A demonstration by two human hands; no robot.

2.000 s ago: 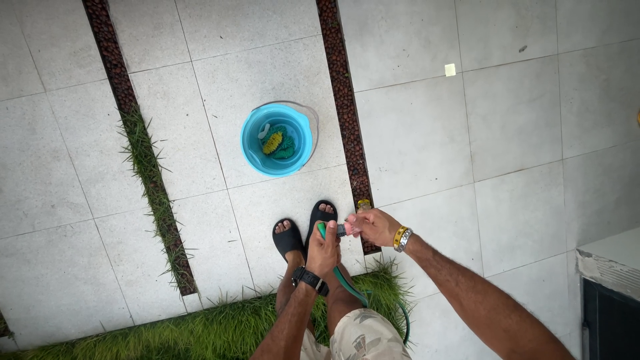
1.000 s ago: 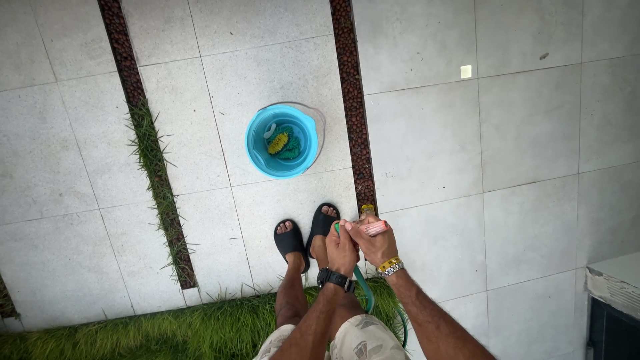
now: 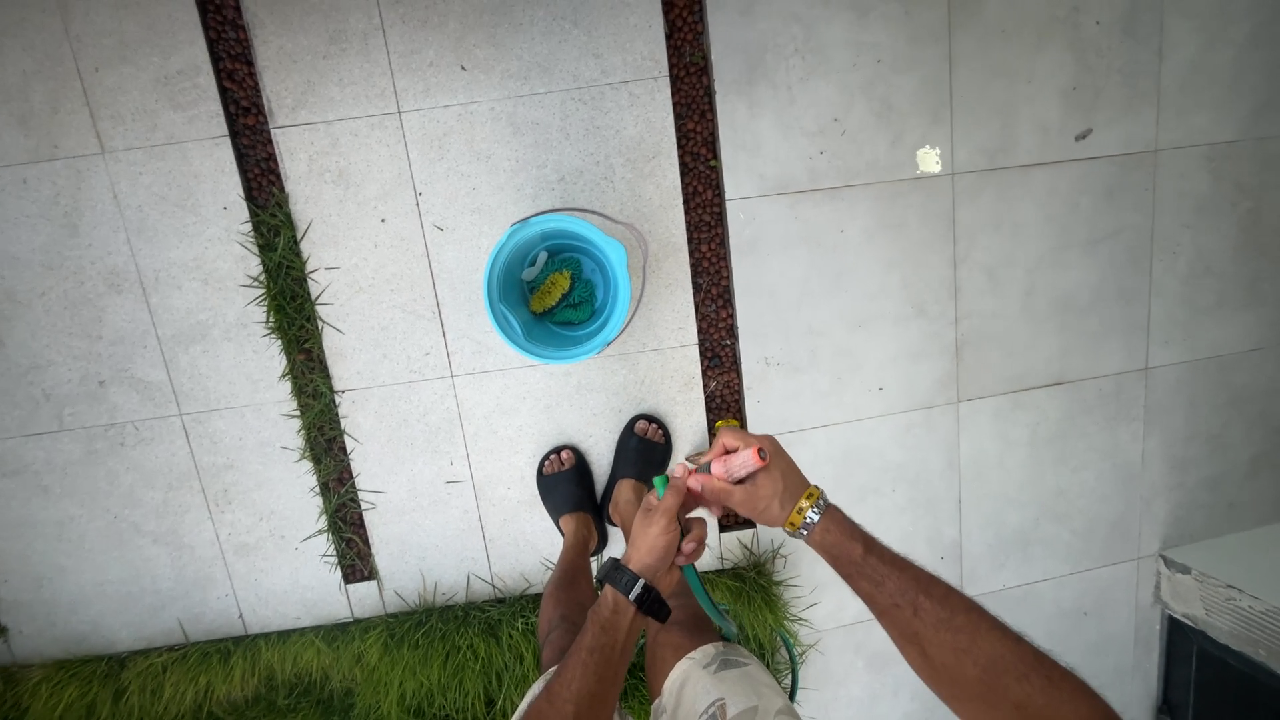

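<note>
My left hand (image 3: 662, 525), with a black watch at the wrist, grips a green garden hose (image 3: 708, 600) near its end, which pokes up above the fingers. Close against it on the right, my right hand (image 3: 758, 482) holds a pinkish-orange cylindrical piece (image 3: 738, 464), perhaps a hose fitting, with its dark end pointing up and right. The fingertips of both hands nearly meet, and whatever lies between them is partly hidden. Beyond my feet stands a light blue plastic bucket (image 3: 490, 290) with a yellow and a green shaggy cloth or mitt (image 3: 572, 308) and a whitish item (image 3: 535, 266) inside.
Pale tiles (image 3: 850, 300) are divided by strips of reddish-brown pebbles (image 3: 700, 210), one partly filled with grass (image 3: 290, 310). Something yellow (image 3: 727, 425) pokes out just beyond my right hand. Long grass (image 3: 400, 650) borders the near side. A dark recess with a pale ledge (image 3: 1220, 570) sits lower right.
The hose end and the pinkish-orange piece, lined up between my hands two seconds ago, now show apart. My right hand has tilted the piece up and right. The bucket has stayed put.
</note>
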